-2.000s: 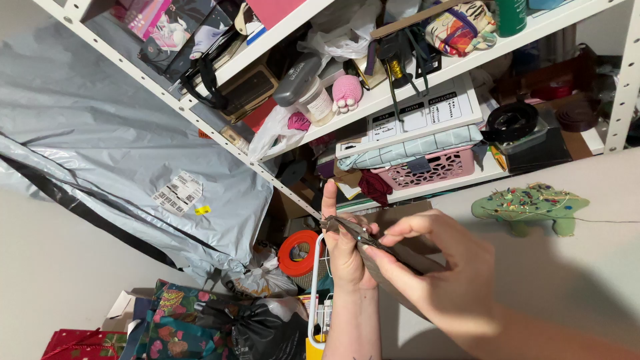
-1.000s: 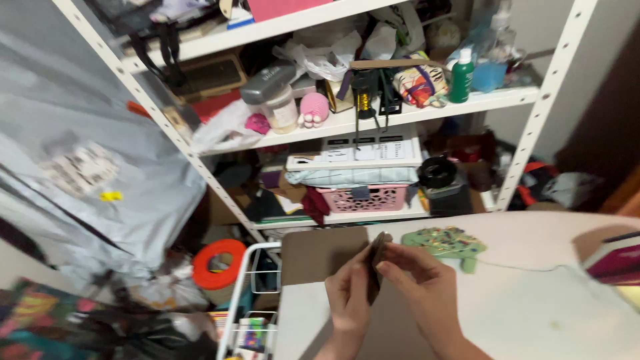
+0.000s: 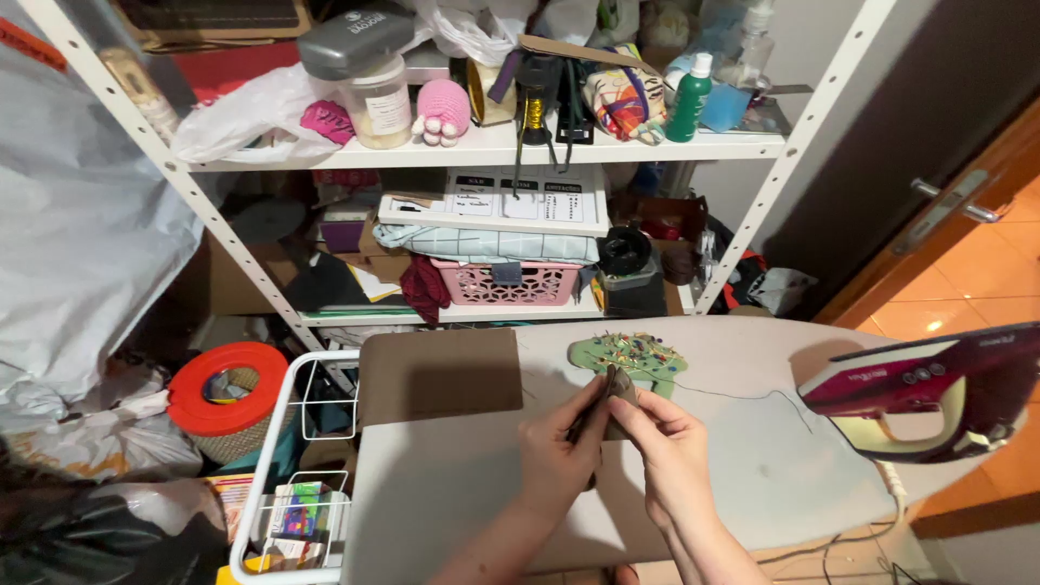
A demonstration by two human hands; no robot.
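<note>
Both hands meet over the middle of a light ironing board (image 3: 455, 496). My left hand (image 3: 565, 443) pinches a folded piece of dark brown fabric (image 3: 616, 390), and my right hand (image 3: 670, 443) grips the same piece from the other side. Just beyond the fingertips lies a green pincushion (image 3: 626, 355) full of pins with colored heads. A dark thread runs from near the pincushion to the right across the board. Flat on the board's far left part is a brown fabric piece (image 3: 443, 374). The lower part of the held fabric is hidden by the fingers.
A purple and white clothes iron (image 3: 918, 390) stands at the board's right end, its cord hanging down. Behind is a white metal shelf (image 3: 487, 154) with a pink basket (image 3: 508, 284). At left are a white wire rack (image 3: 268, 487) and a red-rimmed basket (image 3: 227, 382).
The view has swung toward the right, bringing the iron into full sight. Both hands have kept hold of dark fabric, which was raised in front of the shelf two seconds ago and is now over the board.
</note>
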